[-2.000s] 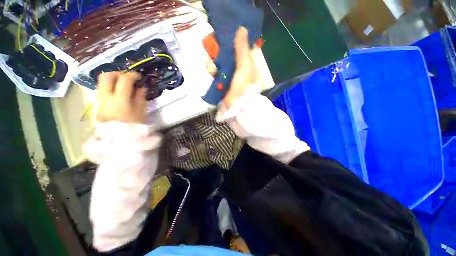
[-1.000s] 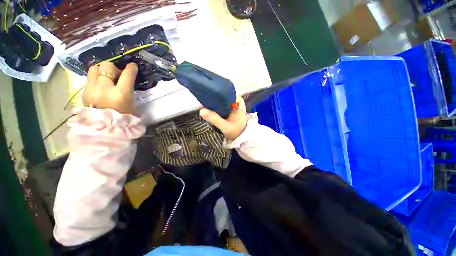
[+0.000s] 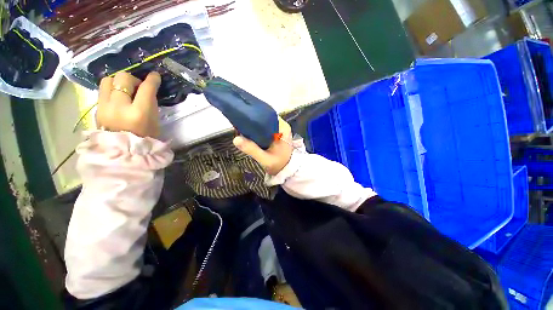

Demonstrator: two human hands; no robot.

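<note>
My right hand point(image 3: 271, 152) is closed around the rear of a dark blue power tool point(image 3: 242, 112). The tool's silvery nose points left onto a black socket module point(image 3: 136, 50) in a white panel point(image 3: 82, 68). A yellow wire point(image 3: 159, 54) lies along the module's lobes. My left hand point(image 3: 128, 100) is at the module's near left edge, thumb and fingers bent close together. Its fingertips are at the yellow wire and module; whether they pinch a wire is unclear. The contact point at the tool tip is small and partly hidden.
Reddish-brown wires point(image 3: 97, 21) lie behind the panel. A second white panel with a black module point(image 3: 27, 57) is at the left. The pale board point(image 3: 285, 63) has a dark round object point(image 3: 291, 5) at its rear. Blue bins point(image 3: 461, 145) stand right. Striped cloth point(image 3: 227, 172) hangs in front.
The tool was raised upright at the right two seconds ago; it has since come down with its nose on the module. Since one second ago the hands have barely moved and the view has shifted slightly.
</note>
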